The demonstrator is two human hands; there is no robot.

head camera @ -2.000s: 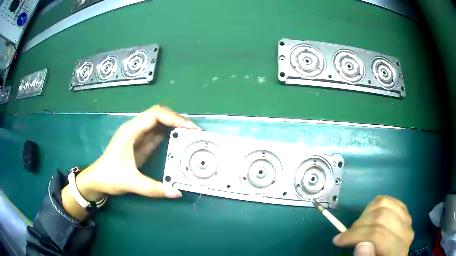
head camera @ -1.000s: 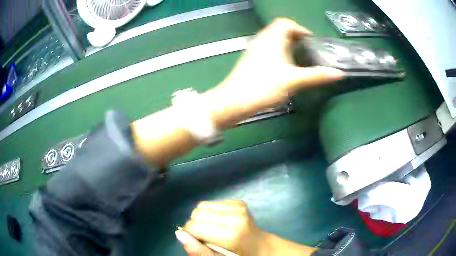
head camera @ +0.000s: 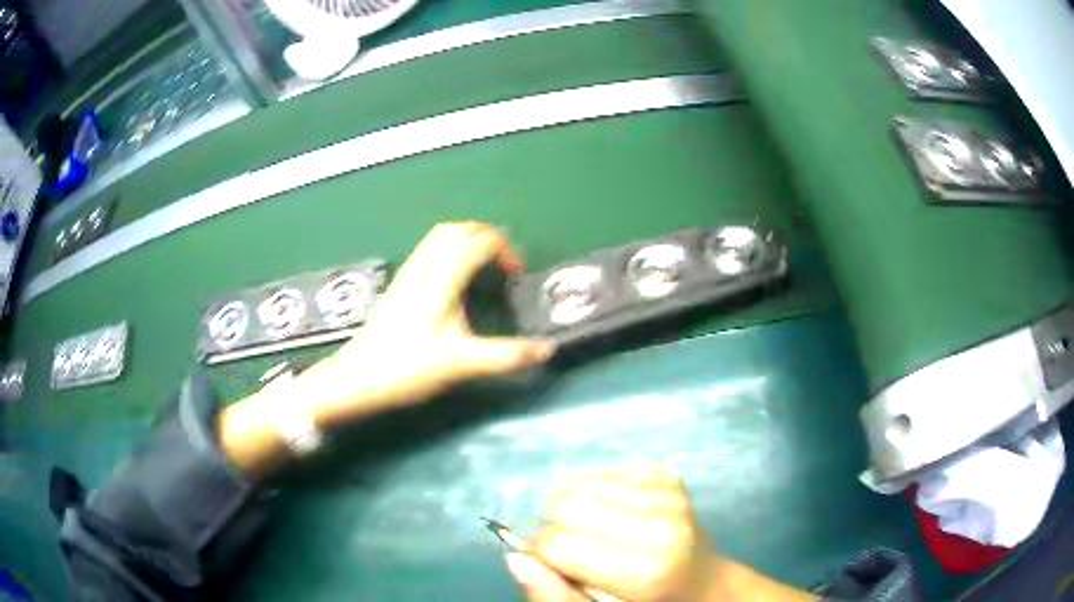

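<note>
My left hand [head camera: 442,312] grips the left end of a metal plate [head camera: 654,282] between thumb and fingers. The plate has three round ringed recesses facing up and lies on or just above the near edge of the green belt; I cannot tell if it touches. My right hand [head camera: 624,529] is over the blue-green bench mat and holds a thin pen-like tool [head camera: 509,537], its dark tip pointing up and left, away from the plate. A pale wristband [head camera: 294,414] is on my left wrist.
Another plate [head camera: 286,312] lies on the belt [head camera: 471,176] left of my hand, with smaller-looking plates further left. Two plates [head camera: 968,159] lie on the right belt section [head camera: 930,271]. A white and red cloth [head camera: 992,500] is below its end. A fan [head camera: 324,47] stands beyond the belt.
The finished-looking plate from my left hand now lies on the right belt section. My left hand has come back left and grips another plate. My right hand still holds the tool, further right in view.
</note>
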